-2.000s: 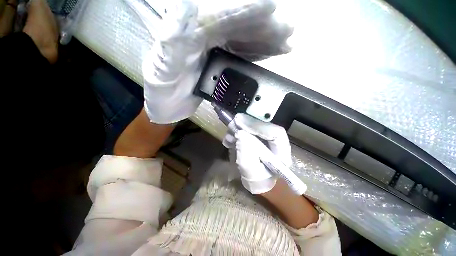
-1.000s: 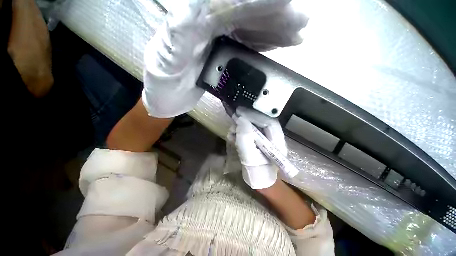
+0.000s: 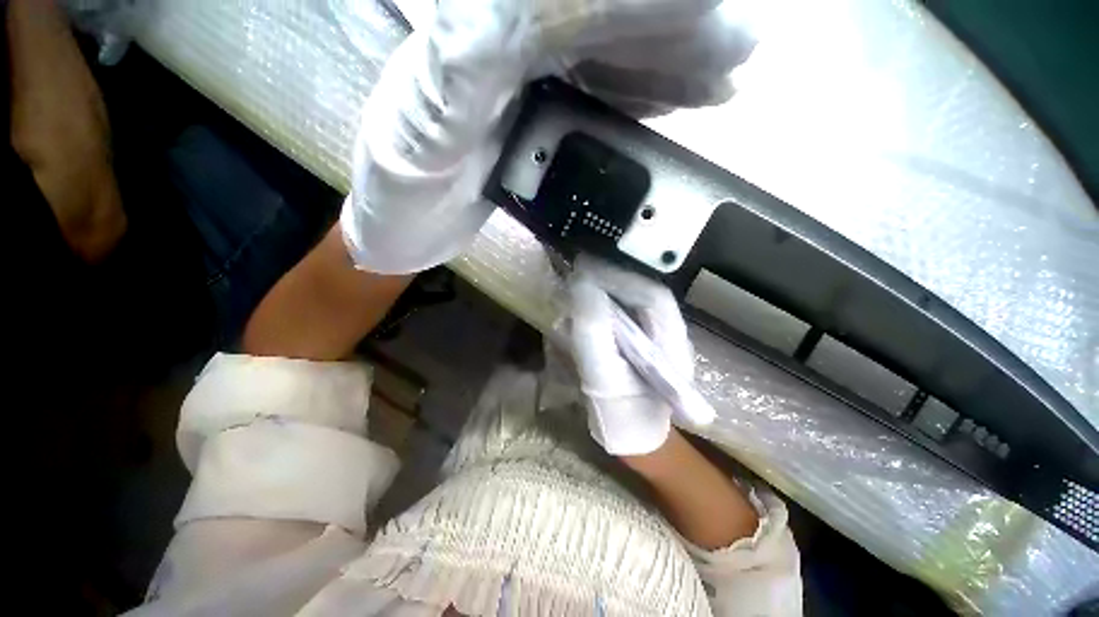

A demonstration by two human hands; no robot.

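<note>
A long black metal chassis (image 3: 868,283) runs from the upper middle to the right edge. Its near end face is silver-grey with round holes and a dark vent grid (image 3: 591,193). My left hand (image 3: 440,145), in a white glove, is at the chassis's left end and holds it; its fingertips are hidden behind the end. My right hand (image 3: 621,350), in a white glove, holds a white paint marker (image 3: 660,371) at the chassis's lower edge, just below the grid. The marker's tip is hard to make out.
Shiny bubble wrap (image 3: 277,90) covers the bench under the chassis. A yellowish patch of tape (image 3: 979,542) is at the lower right. Another person's bare arm (image 3: 66,145) is at the left edge. A dark green surface (image 3: 1036,60) is at the upper right.
The chassis end and my left hand have shifted slightly up and right in view. My right hand with the marker has moved slightly along the lower edge. The other person's arm shows more.
</note>
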